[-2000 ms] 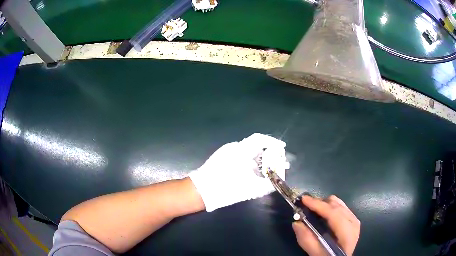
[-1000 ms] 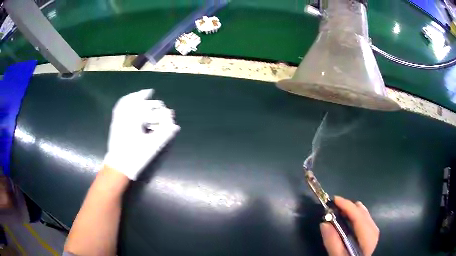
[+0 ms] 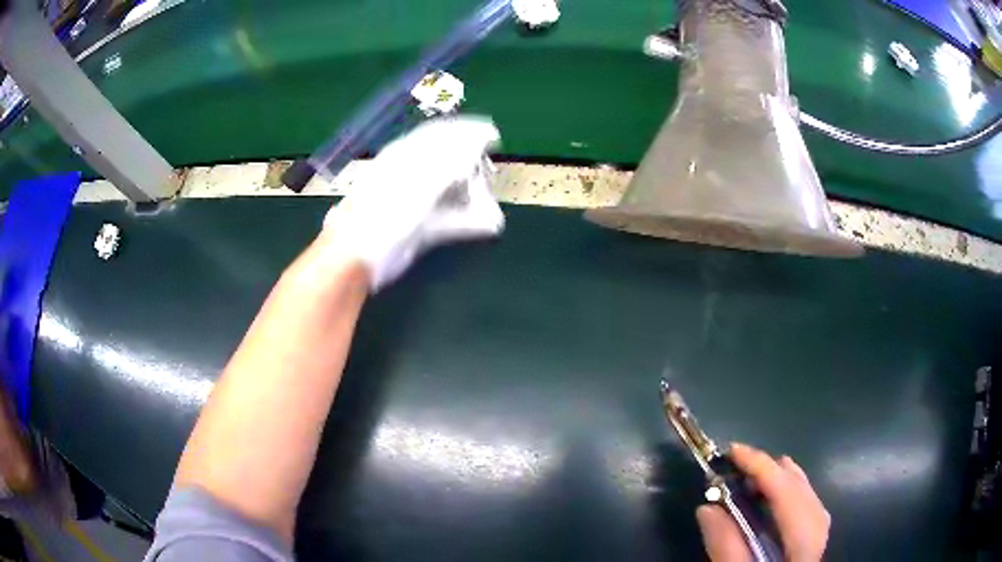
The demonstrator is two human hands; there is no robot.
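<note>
My left hand (image 3: 423, 198), in a white glove, is blurred and reaches over the pale rail at the belt's near edge. Its fingers look apart, and no part shows in it. A white insert (image 3: 440, 92) with yellowish contacts lies on the belt just beyond the fingers. Another insert (image 3: 536, 12) lies farther back, and one more (image 3: 107, 240) lies on the dark-green bench at the left. My bare right hand (image 3: 772, 507) holds the soldering iron (image 3: 692, 437) like a pen, its tip pointing up and left above the bench, touching nothing.
The cloudy fume funnel (image 3: 731, 176) hangs at the upper right, with a silvery cable (image 3: 879, 143) beside it. A clear bar (image 3: 401, 99) slants over the belt. A grey post (image 3: 88, 110) and a blue mat (image 3: 35, 274) are at the left. Part of another person shows at the lower left edge.
My left hand has moved from the work at the iron to the left, then up and right to the rail. An insert now lies on the bench at the left. The iron has lifted off the part.
</note>
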